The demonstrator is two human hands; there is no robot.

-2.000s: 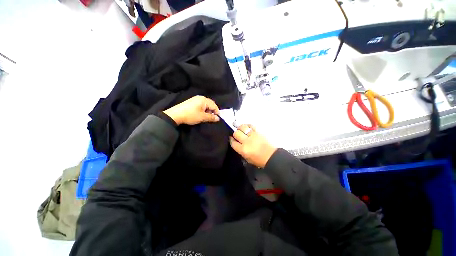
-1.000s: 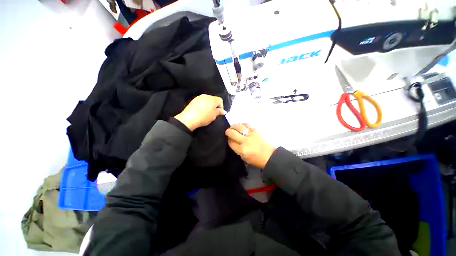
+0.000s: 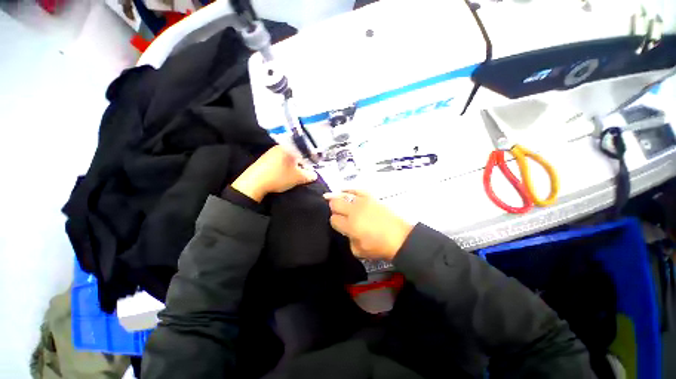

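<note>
The black garment (image 3: pixel 167 159) lies heaped on the table left of the needle and hangs over the front edge. My left hand (image 3: pixel 276 174) lies on it close to the presser foot (image 3: pixel 320 157), with its fingertips on the garment edge. My right hand (image 3: pixel 365 222) pinches the same edge a little nearer to me. A narrow part of the edge (image 3: pixel 324 183) shows between the two hands. The fingertips of my left hand are partly hidden by the needle area of the white sewing machine (image 3: pixel 415 55).
Scissors (image 3: pixel 520 174) with red and orange-yellow handles and black thread snips (image 3: pixel 408 162) lie right of the needle. A black strap (image 3: pixel 621 166) hangs at the right. Blue crates (image 3: pixel 646 296) stand below the table on both sides. Olive cloth (image 3: pixel 65 340) is at lower left.
The view has shifted, so the machine head appears lower and further left. My left hand has moved closer to the presser foot, and the garment edge now reaches it. My right hand still holds the edge.
</note>
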